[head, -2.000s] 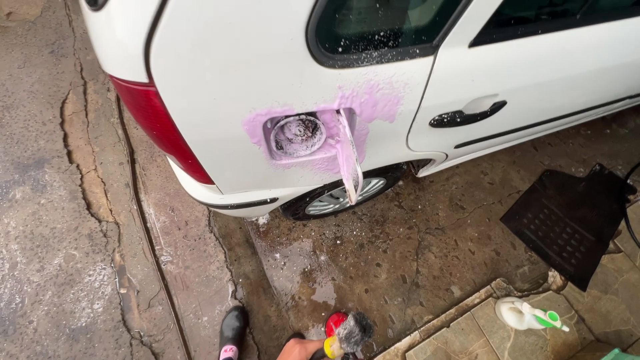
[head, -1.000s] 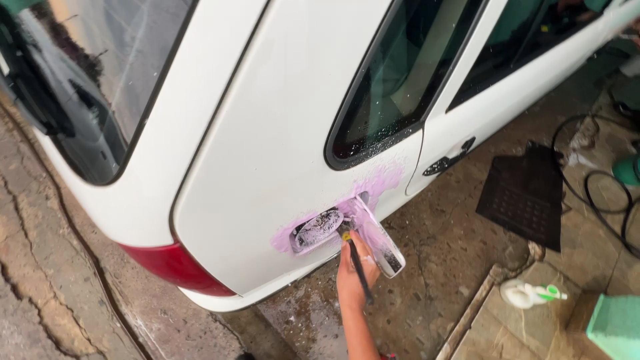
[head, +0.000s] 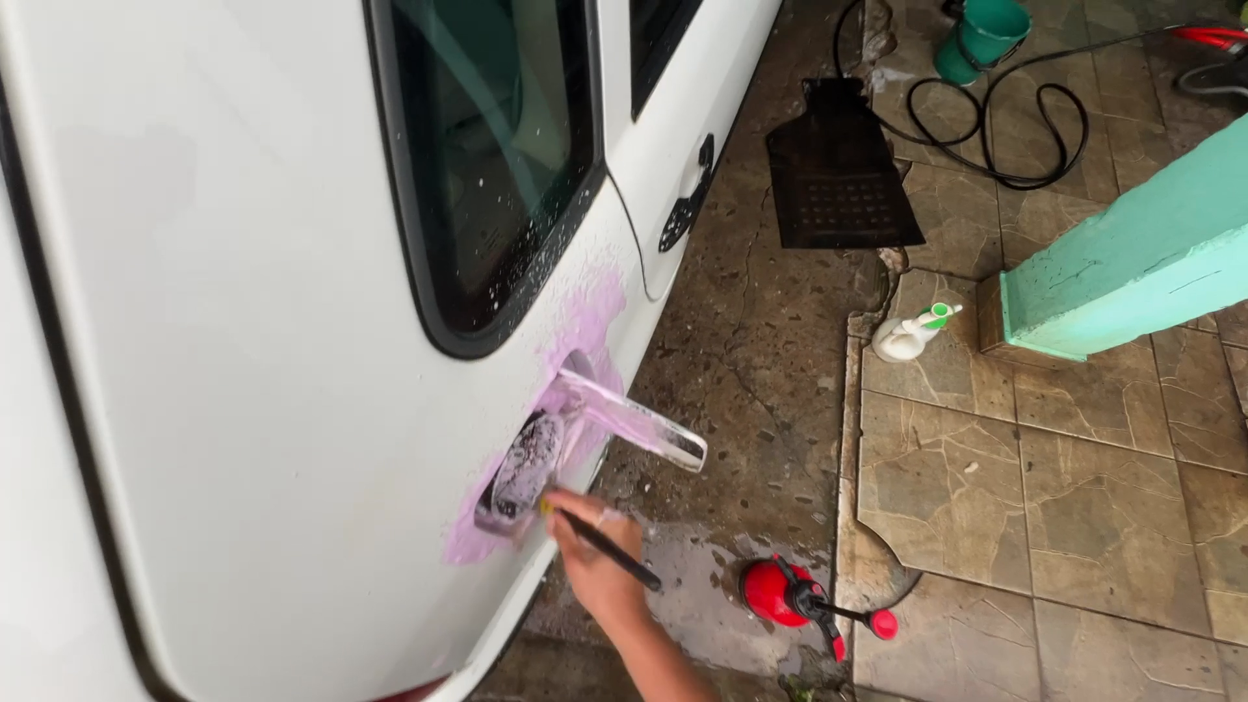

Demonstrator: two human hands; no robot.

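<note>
My right hand [head: 593, 570] grips a black-handled brush [head: 616, 554], its bristle end at the lower edge of the fuel filler recess [head: 526, 463] in the side of a white car [head: 273, 370]. Pink foam [head: 600, 302] covers the paint around the recess, and whitish suds lie over the filler cap area. The fuel door [head: 639, 421] stands swung out from the body, with foam on its inner face. The bristles are mostly hidden by the fingers and blur. My left hand is out of view.
A red pump sprayer [head: 775, 592] stands on wet concrete, right of my arm. Beyond are a white bottle [head: 902, 338], a green pillar [head: 1121, 273], a black rubber mat [head: 843, 175], a looped black hose [head: 1033, 183] and a green bucket [head: 985, 37]. A raised tile edge runs alongside.
My right hand has gone from the bottom of the view up to the filler recess, holding the brush. The view has shifted closer to the car's side and turned.
</note>
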